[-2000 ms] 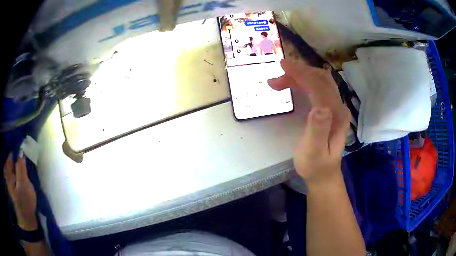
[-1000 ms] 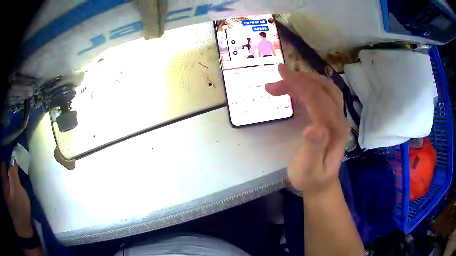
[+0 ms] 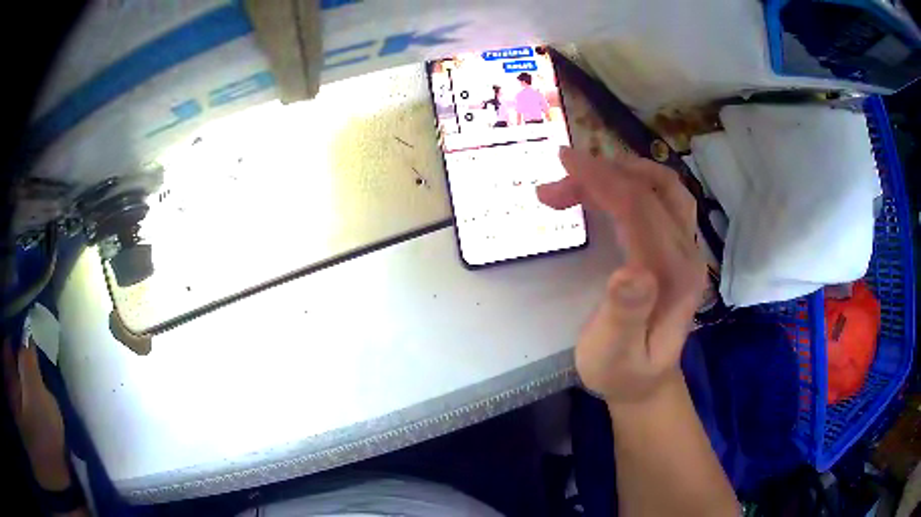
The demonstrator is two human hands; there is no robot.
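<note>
A smartphone [image 3: 513, 192] with a bright screen lies on the machine bed, its upper part showing a picture with two figures. My right hand [image 3: 641, 268] is over the phone's right edge, fingers apart and bent, holding nothing; I cannot tell whether a fingertip touches the screen. My left hand [image 3: 30, 379] is dark and partly cut off at the left edge, beside a small white cloth piece [image 3: 42, 331]; its grip cannot be made out. Black-handled scissors [image 3: 712, 217] lie right of the phone, partly hidden by my right hand.
The white sewing machine head [image 3: 404, 45] spans the top, with a beige bar [image 3: 288, 50] in front. The presser foot area [image 3: 126, 227] is at left. Folded white cloth [image 3: 793, 202] lies at right. A blue basket [image 3: 820, 389] holds an orange-red item [image 3: 851, 338].
The phone and table appear slightly lower in view. My right hand stays over the phone's right edge in much the same pose. My left hand stays at the left edge, now darker.
</note>
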